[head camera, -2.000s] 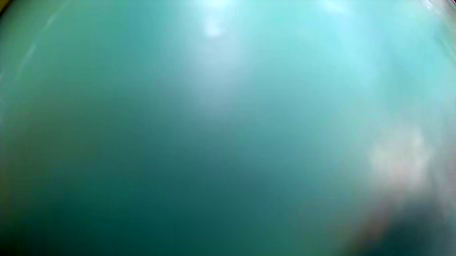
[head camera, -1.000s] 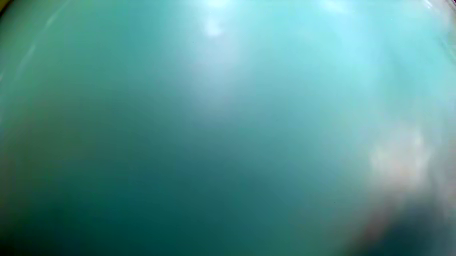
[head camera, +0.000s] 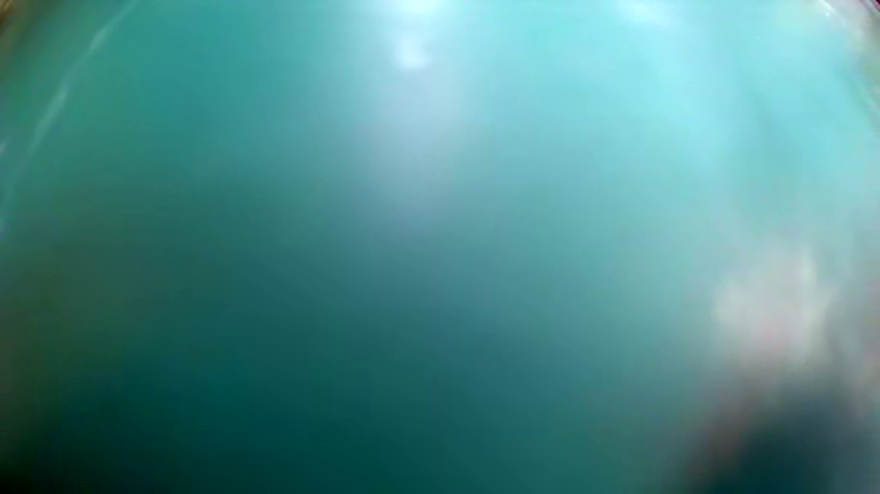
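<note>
A blurred green-teal surface (head camera: 434, 289) fills nearly the whole view, very close to the camera. It is too blurred to tell for certain what it is. It is brighter at the top, with whitish glare spots, and darker at the bottom. Neither my left hand nor my right hand can be made out in the view. Nothing is seen being held.
A pale pinkish blurred patch (head camera: 772, 304) lies at the right, with a dark patch (head camera: 801, 449) below it; I cannot tell what they are. A thin light curved line (head camera: 53, 106) runs down the upper left.
The yellowish tint in the top left corner has turned darker and duller. The pale patch at the right looks slightly different in shape. Otherwise the view is nearly the same.
</note>
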